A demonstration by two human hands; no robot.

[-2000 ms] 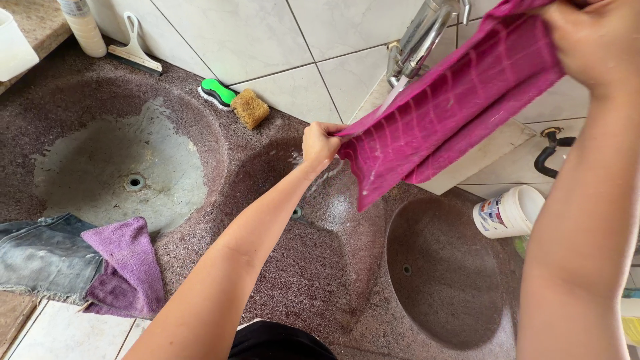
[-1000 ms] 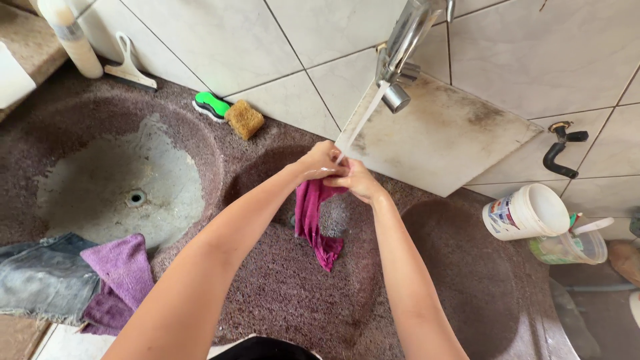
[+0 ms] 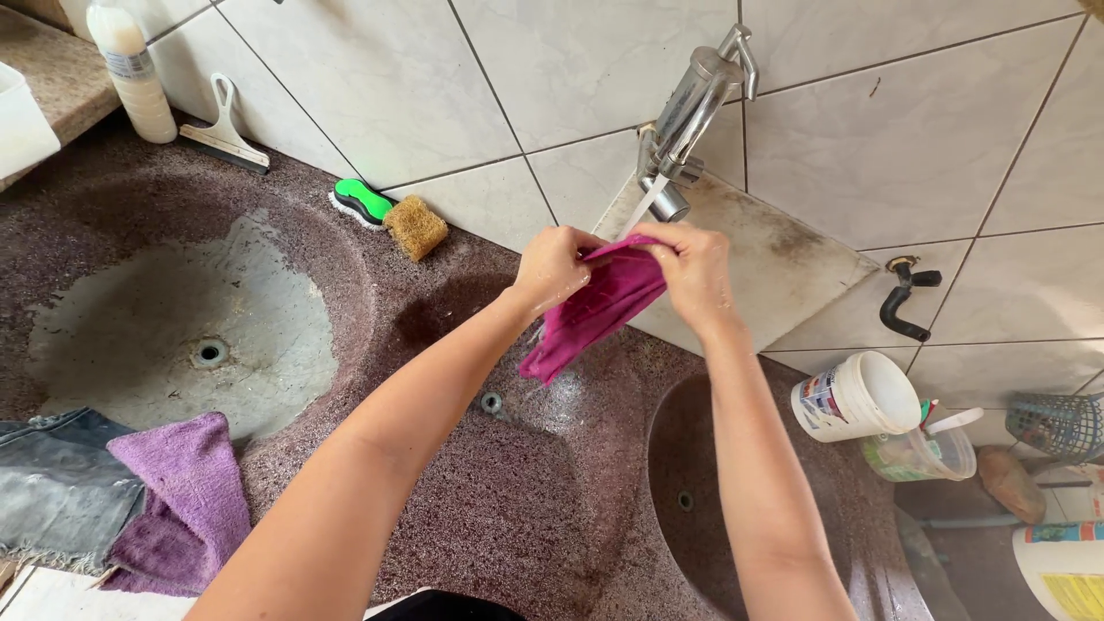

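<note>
A wet magenta cloth (image 3: 595, 315) hangs from both hands above the middle basin of a speckled stone washtub (image 3: 483, 509). My left hand (image 3: 556, 269) grips its upper edge on the left, and my right hand (image 3: 697, 266) pinches the same edge on the right. Just above the hands, water runs from the spout of a chrome faucet (image 3: 694, 121) down behind the cloth's top edge. The lower end of the cloth dangles near the drain (image 3: 491, 403). Parts of the fingers are hidden by the fabric.
A green scrub brush (image 3: 362, 202) and a yellow sponge (image 3: 416, 228) lie by the tiled wall. Purple towel (image 3: 190, 492) and jeans (image 3: 65, 483) drape over the left basin's front. A squeegee (image 3: 226, 129) and bottle (image 3: 134, 78) stand back left; a white bucket (image 3: 854, 397) is at right.
The magenta cloth was stretched up to the right two seconds ago, then bunched under the faucet. Now the hands are farther apart on its upper edge, with the fabric partly spread.
</note>
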